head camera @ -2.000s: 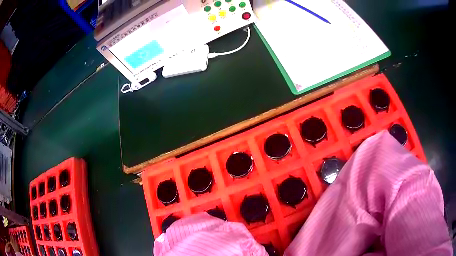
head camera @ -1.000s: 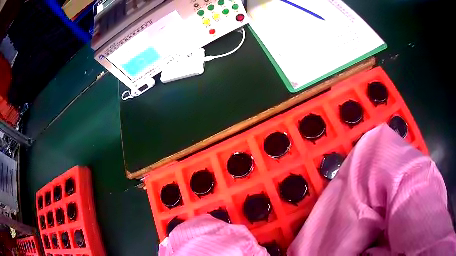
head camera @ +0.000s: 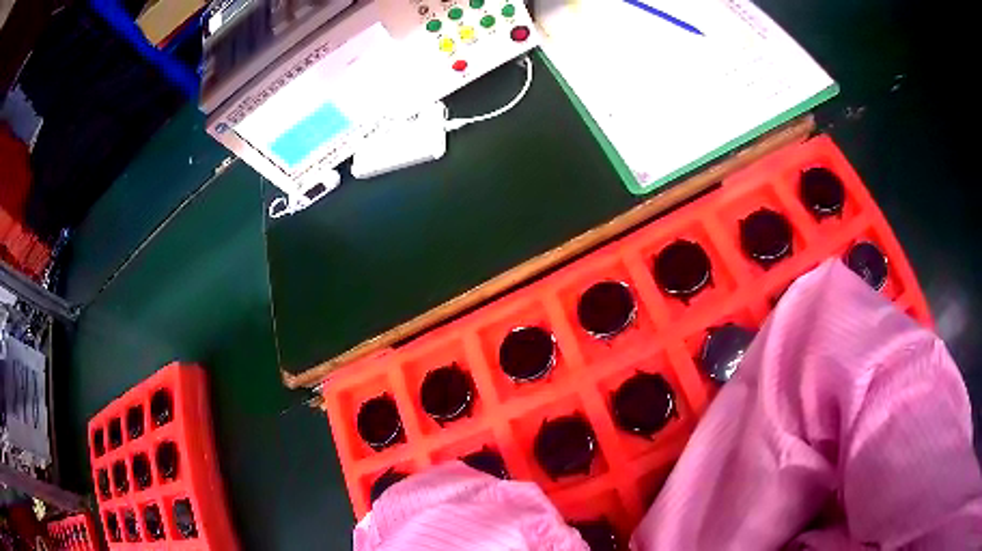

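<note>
A large red foam tray [head camera: 485,339] lies across the lower middle and right, with one round black smartwatch body [head camera: 606,309] in each pocket that I can see well. A watch body [head camera: 726,352] beside the right sleeve reflects light. Two pink striped sleeves [head camera: 829,420] reach over the tray from the bottom edge. The left sleeve [head camera: 468,514] covers part of the lower left pockets. Both my hands are out of the picture, below its lower edge, so what they hold is hidden.
A green board [head camera: 431,248] with a brown wooden edge lies behind the tray. On it stand a tester [head camera: 377,86], a white block [head camera: 400,150] with cable, and a clipboard [head camera: 689,108] with a blue pen [head camera: 664,16]. Another red tray [head camera: 199,452] lies at left.
The whole view has shifted slightly, so the left tray shows a little further right. The sleeves keep nearly the same place over the large tray.
</note>
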